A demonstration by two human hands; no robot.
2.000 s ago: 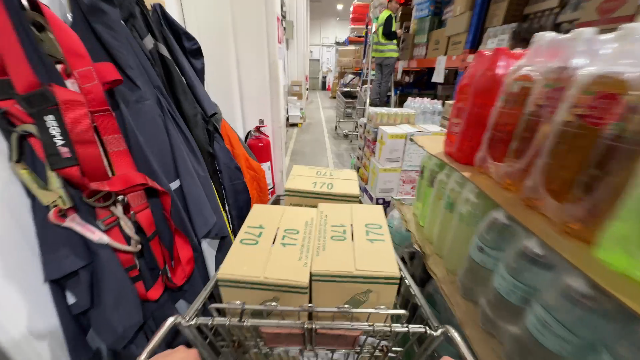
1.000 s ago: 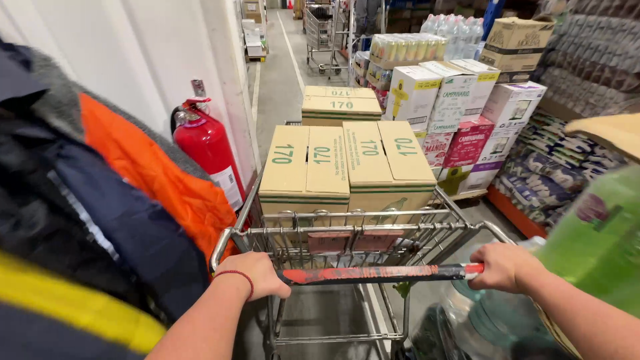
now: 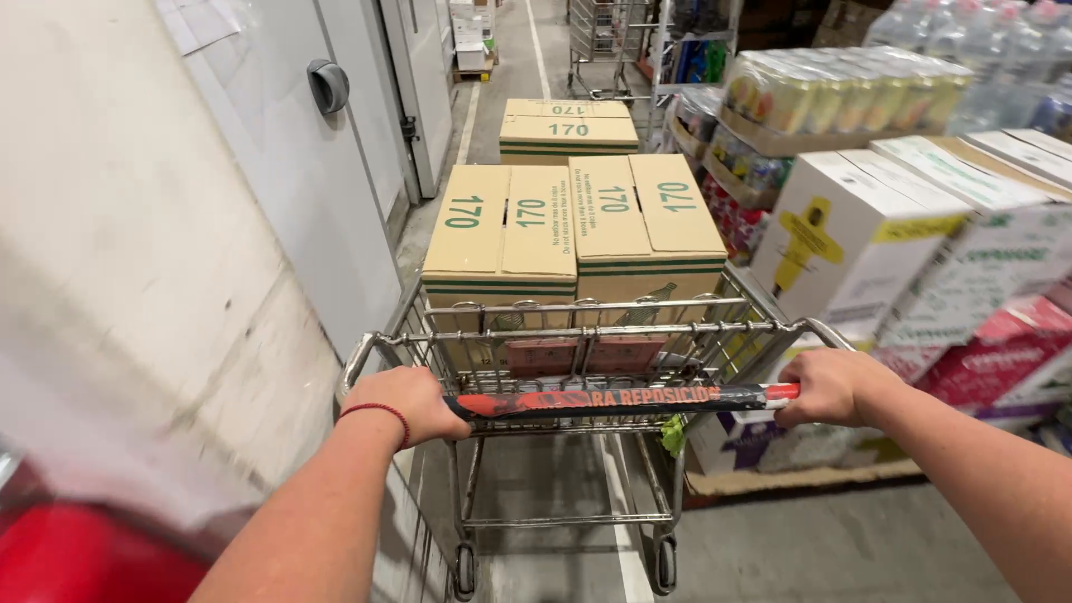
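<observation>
Both of my hands grip the handlebar of a wire shopping cart. My left hand, with a red cord bracelet at the wrist, is closed around the bar's left end. My right hand is closed around its right end. Three cardboard boxes marked 170 ride in the cart: a left one, a right one touching it, and a farther one beyond them. A piece of green leaf hangs at the cart's lower frame.
A pale wall and a grey door run close along the left. Printed cartons and wrapped drink cans are stacked close on the right. Ahead stands another wire cart; a white line marks the floor.
The cart has moved forward along the aisle. The coats seen at left earlier are out of view, and the red fire extinguisher has shifted to a blurred red shape at the lower left.
</observation>
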